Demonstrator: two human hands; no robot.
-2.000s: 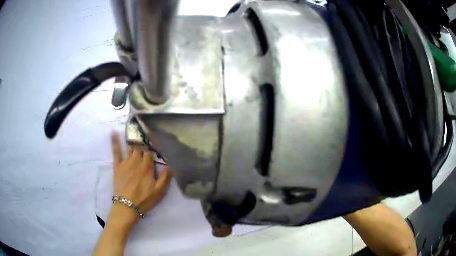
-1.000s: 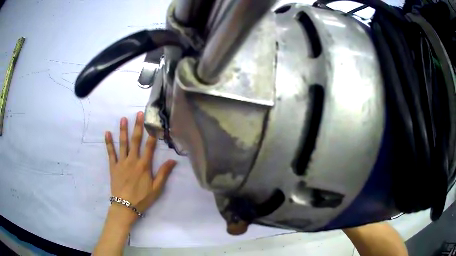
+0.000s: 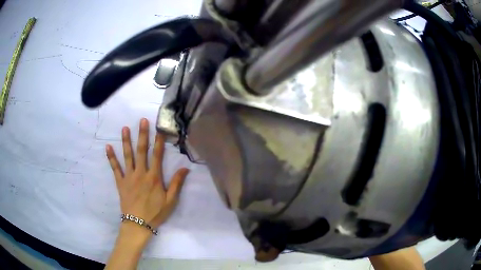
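The silver motor body of the cutting machine (image 3: 390, 137) fills the middle and right of the view. Its black curved handle (image 3: 137, 58) sticks out to the upper left. My left hand (image 3: 142, 182), with a chain bracelet at the wrist, lies flat with fingers spread on the white marker paper (image 3: 53, 153). Its fingertips are close to the metal part at the machine's front (image 3: 170, 118). The blade and cutting point are hidden by the machine. Of my right arm only the forearm shows at the bottom right, below the motor; the right hand is hidden behind the motor.
A yellowish worn bar (image 3: 16, 68) lies on the paper at the far left. Thin pattern lines run over the paper. Black cable (image 3: 453, 132) is coiled on the motor at the right. A dark edge runs along the paper's lower left rim.
The machine has shifted right and looms larger in view. My left hand has gone from fingers near the machine's front to lying flat and spread. The yellowish bar has come into view.
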